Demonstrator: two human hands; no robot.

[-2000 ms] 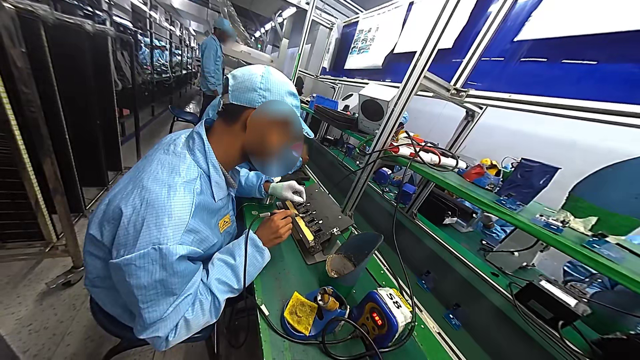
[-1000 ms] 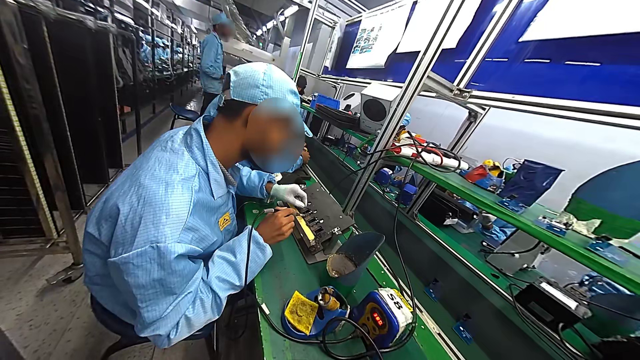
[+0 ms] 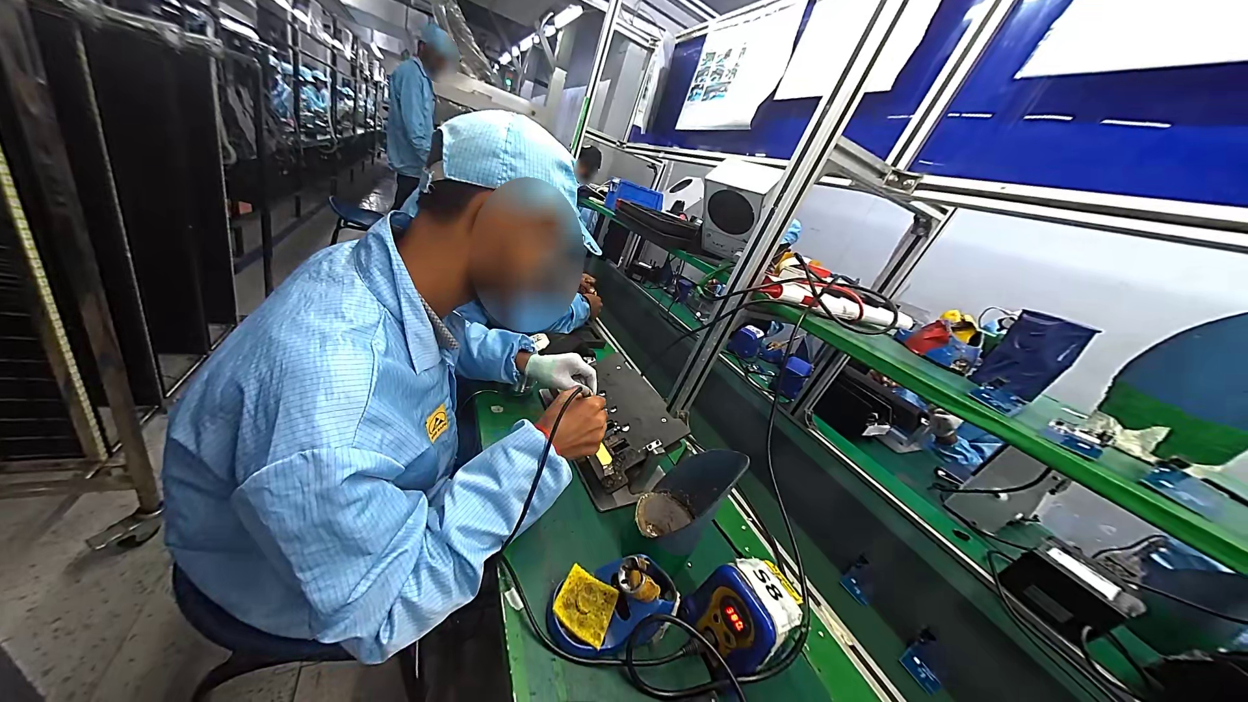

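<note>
Neither my left hand nor my right hand is in view. A seated co-worker in a light blue smock leans over a dark metal fixture plate [image 3: 639, 395] bearing small parts and a yellow piece [image 3: 604, 456]. The co-worker's gloved hand [image 3: 562, 371] and bare hand [image 3: 579, 425] meet over its near left side. A black cord [image 3: 526, 507] runs up to the bare hand; the tool in it is mostly hidden. Nearer stand a blue soldering station [image 3: 743, 616] with a lit red display and a blue holder [image 3: 639, 624] with a yellow sponge [image 3: 585, 604].
A dark scoop-shaped container [image 3: 694, 497] stands beside the fixture. A green shelf [image 3: 955, 390] with cables and an aluminium post [image 3: 790, 205] rise at the right. Other workers are farther back. A metal rack [image 3: 127, 390] stands at the left.
The co-worker's bare hand has moved right, over the fixture, and turned. The cord now passes over this hand, and the pen-shaped tool seen earlier is mostly hidden.
</note>
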